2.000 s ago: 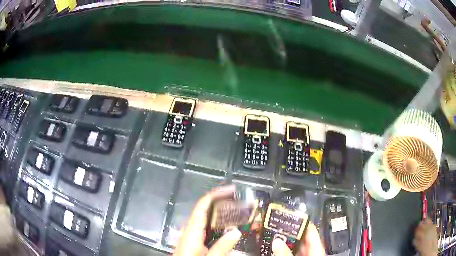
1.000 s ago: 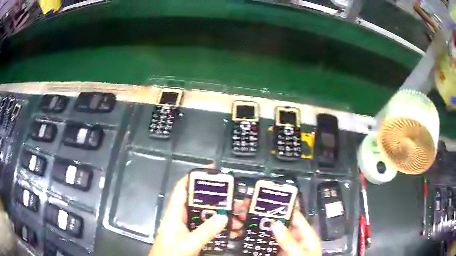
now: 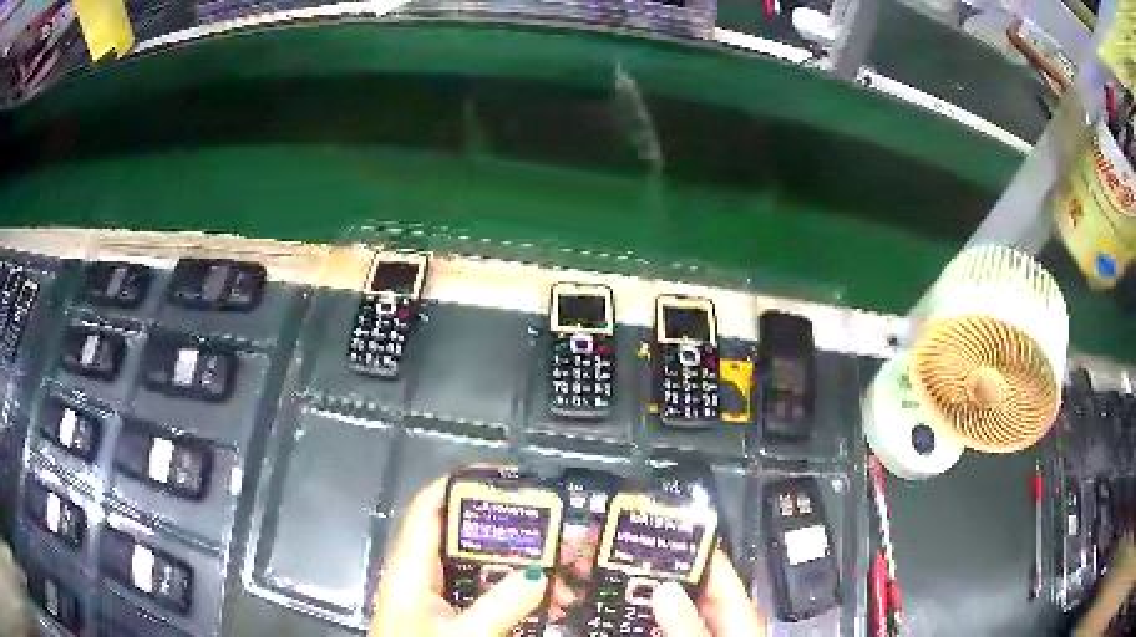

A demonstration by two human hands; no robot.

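My left hand [image 3: 417, 579] holds a black feature phone [image 3: 501, 520] upright, its small screen lit purple-blue with white text. The left thumb lies on the keys just under the screen, by a green spot. My right hand [image 3: 726, 595] holds a second phone [image 3: 657, 529] beside it, also lit with white text. The right thumb is at its navigation key. The lower parts of both phones are cut off by the picture's bottom edge.
Three face-up phones with dark screens, one [image 3: 582, 348] in the middle, rest in the clear blister tray [image 3: 326, 498]. Several face-down phones [image 3: 171, 460] lie at left, two at right. A fan [image 3: 987, 383] and red pens [image 3: 883, 585] stand right. A green conveyor belt [image 3: 374, 137] runs behind.
The view has shifted slightly. Both phones are still held; the left one, tilted and blurred two seconds ago, now faces me, and the text on both screens has changed since one second ago.
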